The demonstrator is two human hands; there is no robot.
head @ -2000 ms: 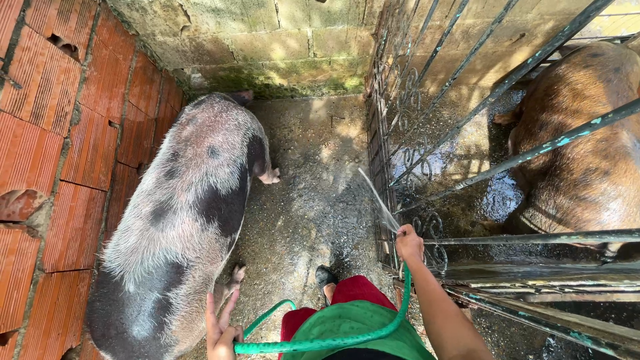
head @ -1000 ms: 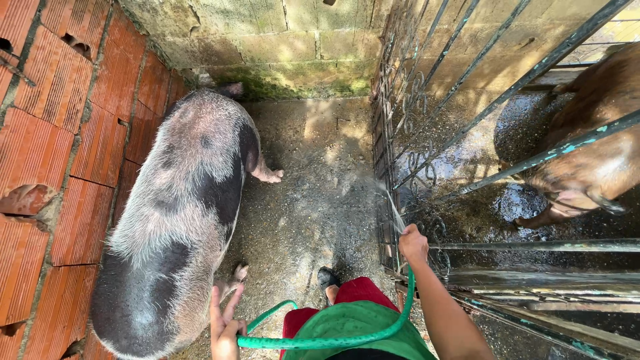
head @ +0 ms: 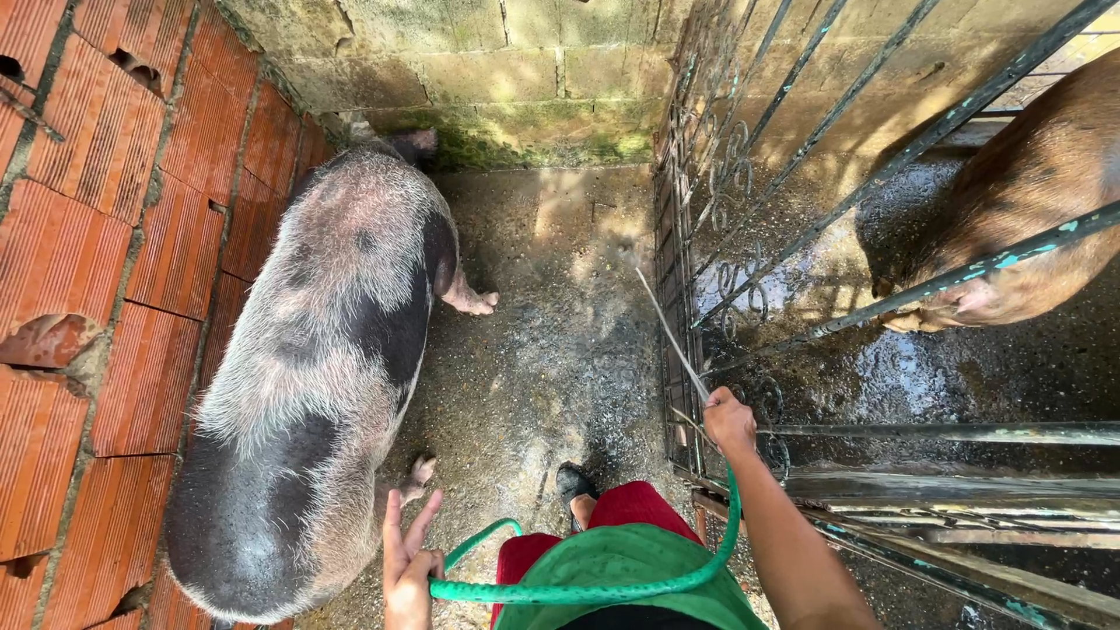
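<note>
My right hand (head: 731, 423) grips the end of a green garden hose (head: 577, 592) beside the metal bars, and a thin jet of water (head: 669, 328) shoots from it toward the concrete floor. The hose loops across my lap to my left hand (head: 409, 564), which holds it between thumb and curled fingers while two fingers point up. Close by on the left stands a large pig (head: 324, 367), pale with dark patches and bristly hair, its head toward the far wall. Beyond the bars at the right is a brown pig (head: 1032, 192), partly cut off by the frame.
A red hollow-brick wall (head: 144, 324) runs along the left, and a mossy block wall (head: 525, 96) closes the far end. Metal bars with scrollwork (head: 682, 262) separate the two pens on the right. The concrete floor (head: 542, 350) is wet. My shoe (head: 574, 481) stands on it.
The water jet now points more to the far left than one second ago. The brown pig has shifted behind the bars. The spotted pig and my left hand have hardly moved.
</note>
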